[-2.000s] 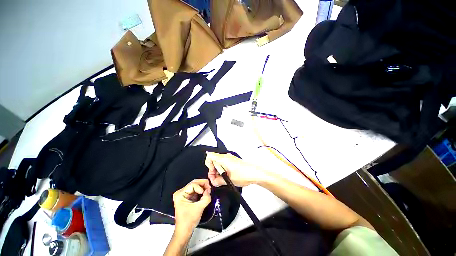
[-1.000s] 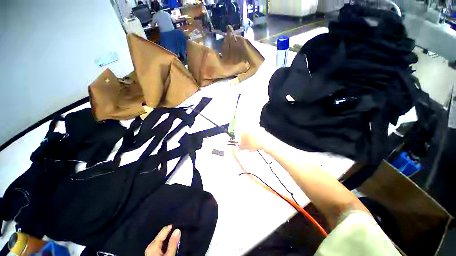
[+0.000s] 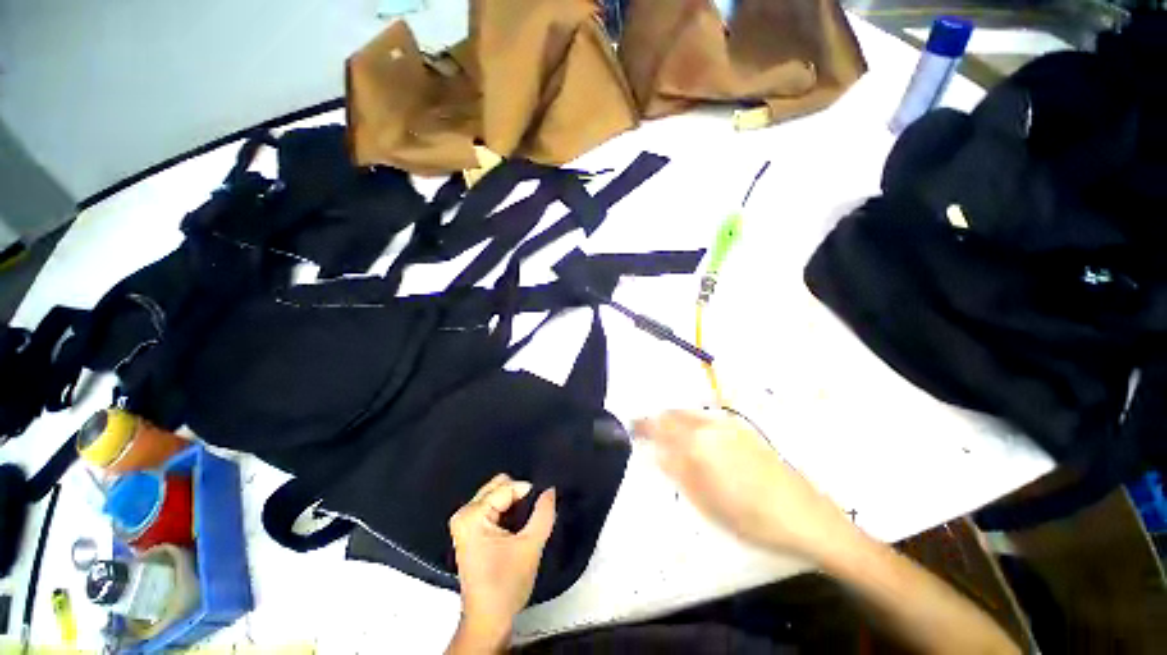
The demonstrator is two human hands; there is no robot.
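A black bag lies flat on the white table, with black straps fanned out behind it. My left hand is over the bag's near part, fingers curled and thumb a little apart; whether it pinches anything cannot be told. My right hand is blurred at the bag's right edge, with a small blurred grey piece at its fingertips. A slim dark thing lies beyond the bag, beside a bright-green tool with a dark tip and orange cord.
A blue tray with orange, red and white containers stands at the left. Brown bags stand at the back. A pile of black bags is at the right, beside a blue-capped bottle. Cardboard shows below the table's right edge.
The view has tilted back down. My right hand has come from the green tool to the bag's edge. The grey piece has left its place on the table. My left hand stays over the bag.
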